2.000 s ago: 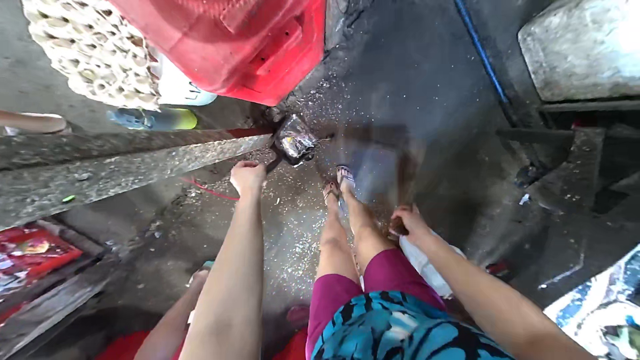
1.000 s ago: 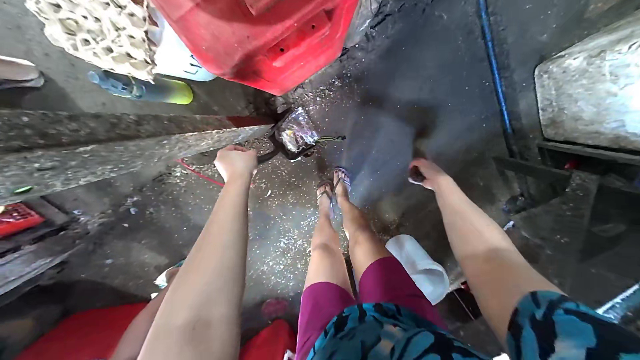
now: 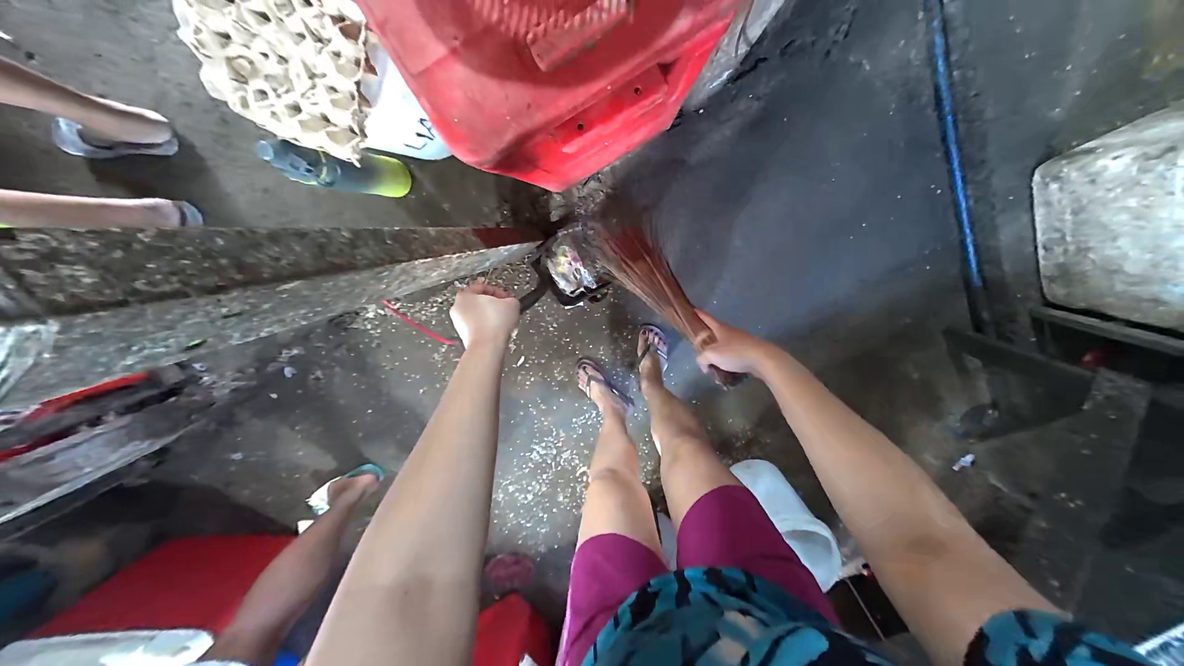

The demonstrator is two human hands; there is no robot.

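My left hand (image 3: 486,314) is closed on the dark handle of a dustpan (image 3: 585,294), which stands on the wet floor against the end of a wooden beam. A crumpled plastic wrapper (image 3: 569,265) and other litter lie in its pan. My right hand (image 3: 731,349) grips the bound end of a stick broom (image 3: 647,277); its bristles fan up and left, close beside the dustpan, and their tips are blurred. Pale crumb-like debris (image 3: 541,462) is scattered over the floor between my left arm and my sandalled feet.
A red plastic container (image 3: 564,102) rises just beyond the dustpan. Egg trays (image 3: 277,65) and a bottle (image 3: 338,171) are at upper left, near another person's feet. The long beam (image 3: 231,277) runs leftward. A blue pipe (image 3: 957,139) and a worn pale block (image 3: 1115,222) are at right.
The broom now shows clearly, its bristles beside the dustpan; one second ago my right hand was farther right of it. My left hand stays at the dustpan handle. Another person's feet now show at upper left.
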